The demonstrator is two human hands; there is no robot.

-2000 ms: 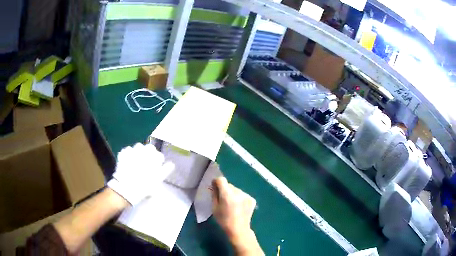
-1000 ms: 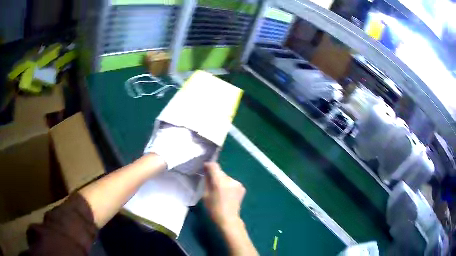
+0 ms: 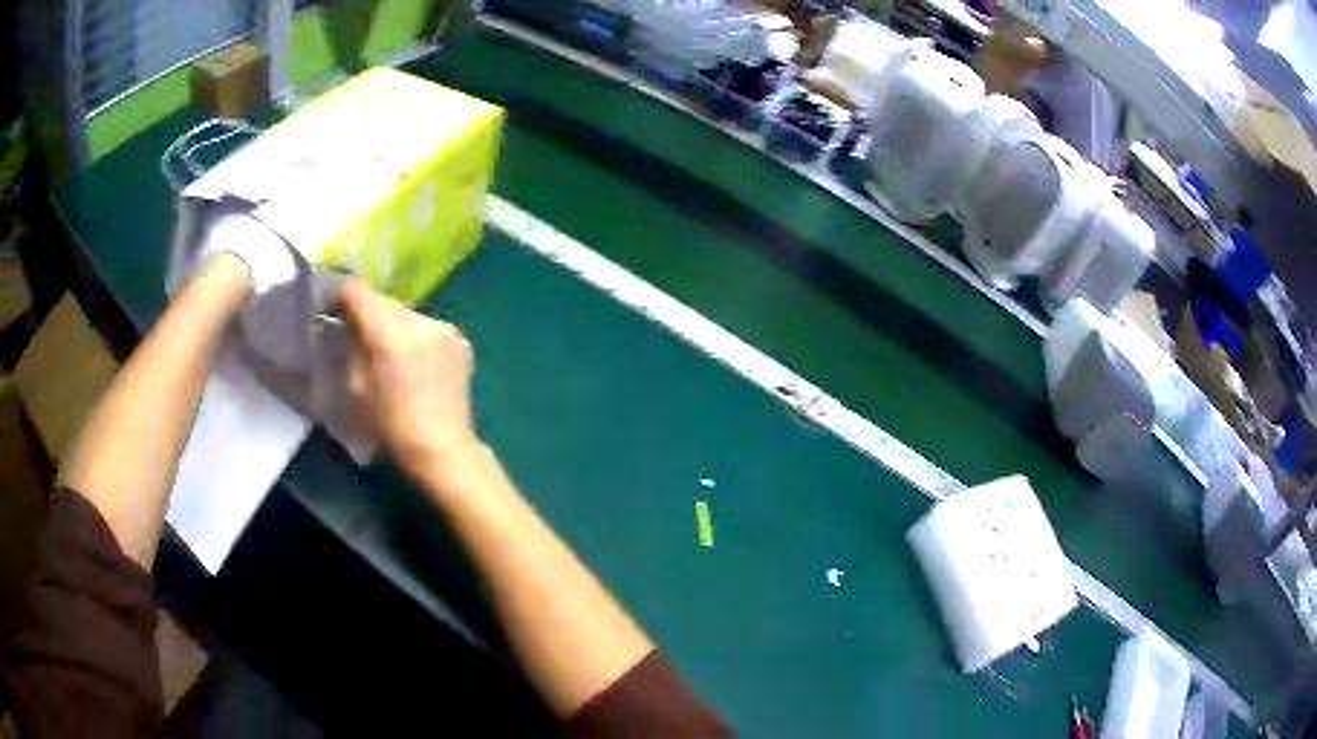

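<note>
A yellow-green and white retail box lies on the green bench at the left, its open end towards me, with a white flap hanging down. My left hand, in a white glove, reaches into the open end; its fingers are hidden, so its hold cannot be told. A pale wrapped thing shows in the opening beside it. My bare right hand is closed on the edge of the box's side flap, at the right of the opening.
A white block with dark specks lies at bench right, near another white piece and a red-handled tool. A yellow strip lies mid-bench. White appliances line the far shelf. A white cord lies behind the box.
The view has turned right, bringing the white block into sight. My left hand has gone from beside the opening into the box. My right hand stays at the flap.
</note>
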